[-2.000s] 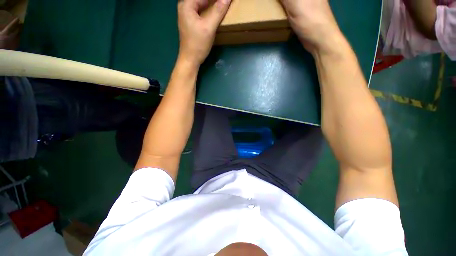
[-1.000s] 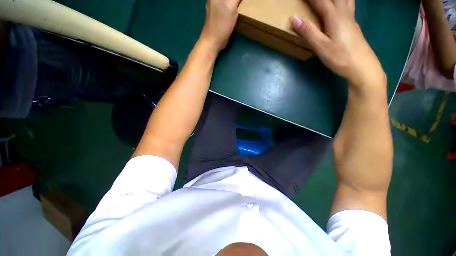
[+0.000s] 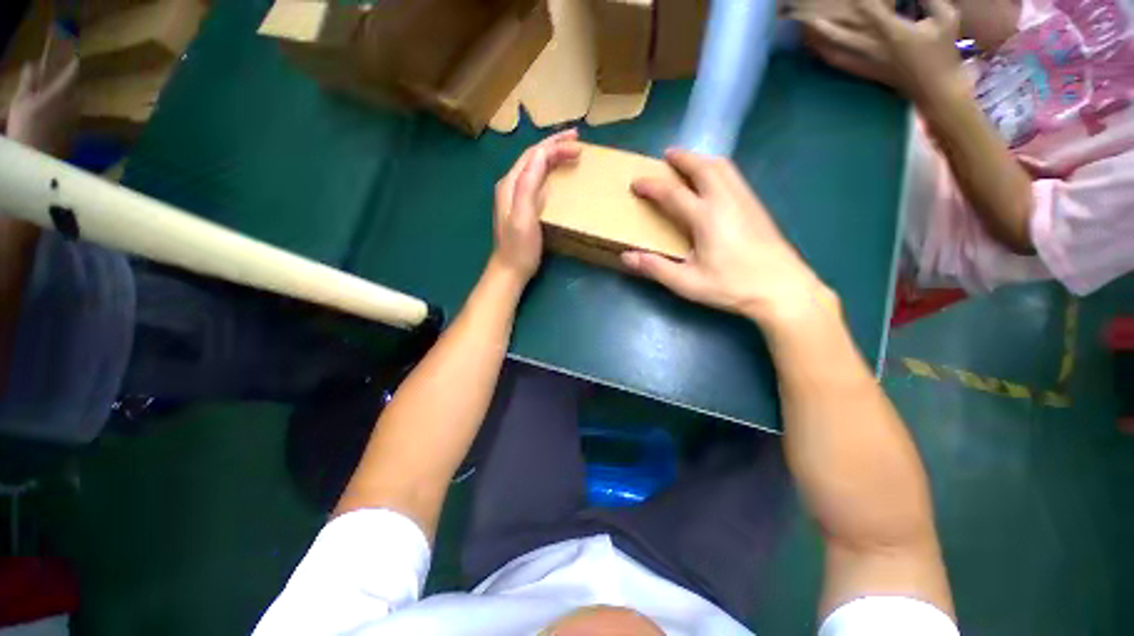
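A small brown carton [image 3: 609, 199], closed with its flat lid on top, sits on the dark-green table in front of me. My left hand [image 3: 532, 205] holds its left end, fingers along the side and over the top corner. My right hand [image 3: 715, 236] holds its right end, with fingers on the lid and the thumb at the near edge. A thin dark gap runs below the lid along the near side. The far side of the carton is hidden.
A pile of part-folded boxes [image 3: 466, 62] and flat blanks lies beyond the carton. A translucent bluish roll-like object [image 3: 728, 75] is behind my right hand. A cream pole [image 3: 249, 249] crosses at left. People's hands show at upper left and upper right. The table edge [image 3: 647, 395] is near my lap.
The view has tilted up, so the pile and more of the table show. My right hand has shifted from lying over the lid to gripping the carton's right end. The carton remains closed.
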